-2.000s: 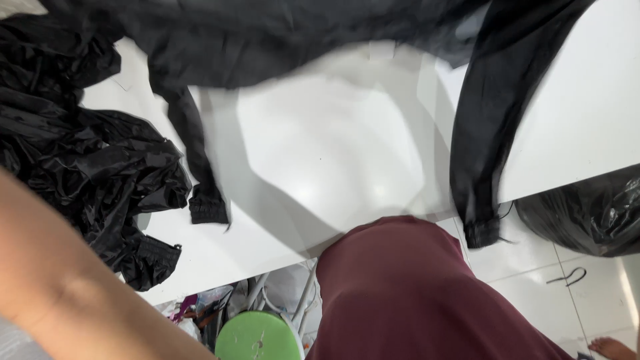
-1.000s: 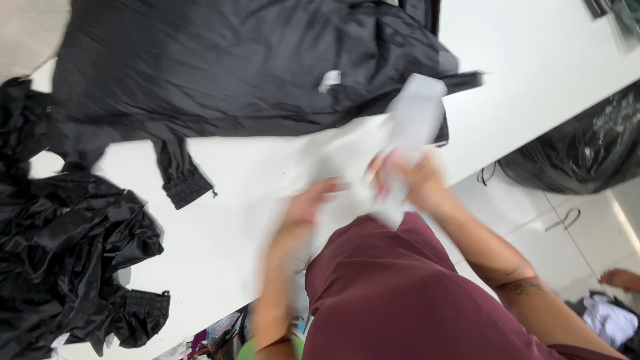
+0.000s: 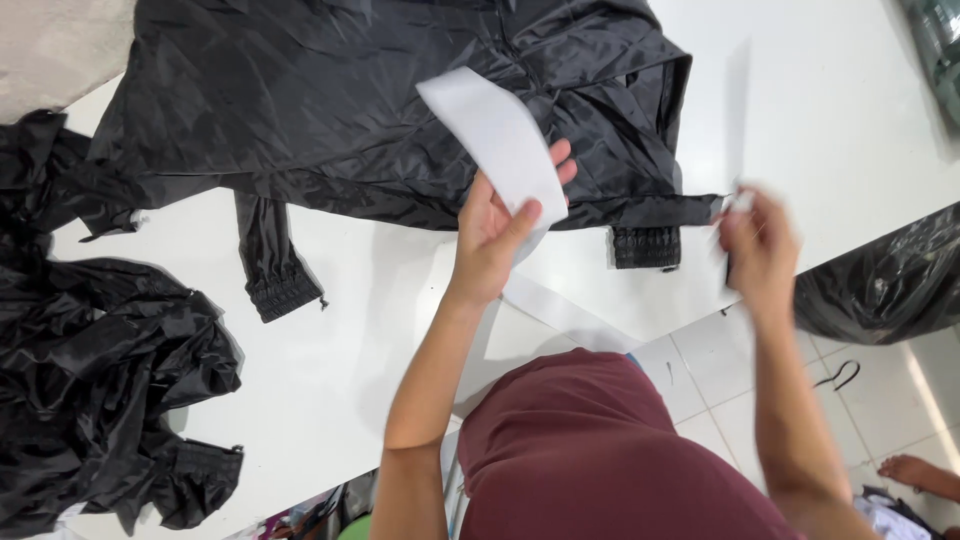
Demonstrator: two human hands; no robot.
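A black shiny fabric garment [image 3: 315, 97] lies spread on the white table [image 3: 337, 375], with elastic cuffs sticking out at its lower side. My left hand [image 3: 495, 225] holds a white strip [image 3: 499, 135] between thumb and fingers, over the garment's lower edge. Farther right, my right hand [image 3: 757, 240] is blurred at the end of a narrow black band that extends from the garment. A dark thin object shows at its fingers, too blurred to name; whether the hand grips it or the band cannot be told.
More black garments [image 3: 97, 360] are heaped at the left of the table. A black plastic bag [image 3: 885, 285] stands past the right table edge. Below are floor tiles, a bare foot [image 3: 915, 472] of another person, and part of a green round object [image 3: 356, 528].
The black garment, in the air two seconds ago, lies on the table. My hands, close together one second ago, are apart; the right one has moved right. The white strip stays with my left hand.
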